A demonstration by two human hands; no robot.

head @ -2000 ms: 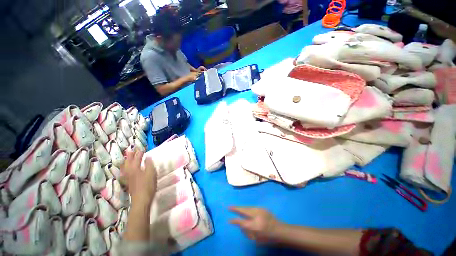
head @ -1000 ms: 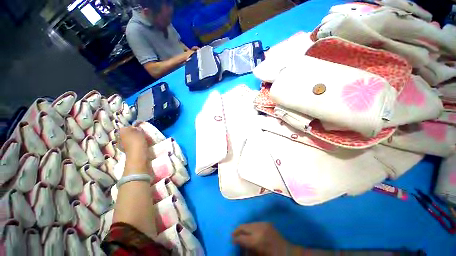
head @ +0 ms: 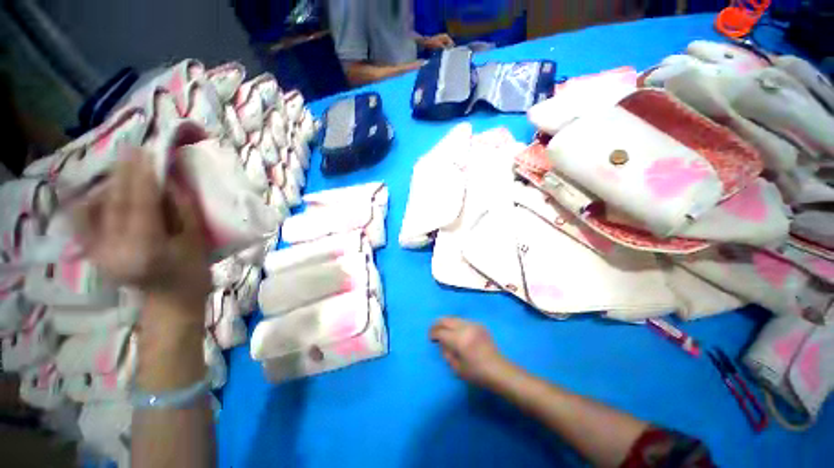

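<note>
My left hand (head: 146, 224), blurred, is over the stack at left and grips a cream and pink flap pouch (head: 224, 196); whether it holds more than one is unclear. The finished stack (head: 69, 315) has several tiers of closed pouches. A short row of closed pouches (head: 320, 320) lies right of it. My right hand (head: 468, 349) is empty on the blue table, fingers loosely curled and slightly apart. The unfinished pile (head: 604, 274) lies at centre and right, with an open pouch (head: 631, 169) showing coral lining on top.
Thread snips (head: 736, 388) and a small pink-white tool (head: 674, 336) lie below the pile, near a tan ring (head: 791, 420). Navy-and-grey pouches (head: 355, 132) are at the far side, one opened (head: 443, 84). A coworker's arm (head: 384, 71) and an orange coiled hose (head: 741, 18) are beyond.
My left hand has moved left from the row onto the stack with a pouch in it. The row is shorter than one second ago. My right hand stays near the same place on the table.
</note>
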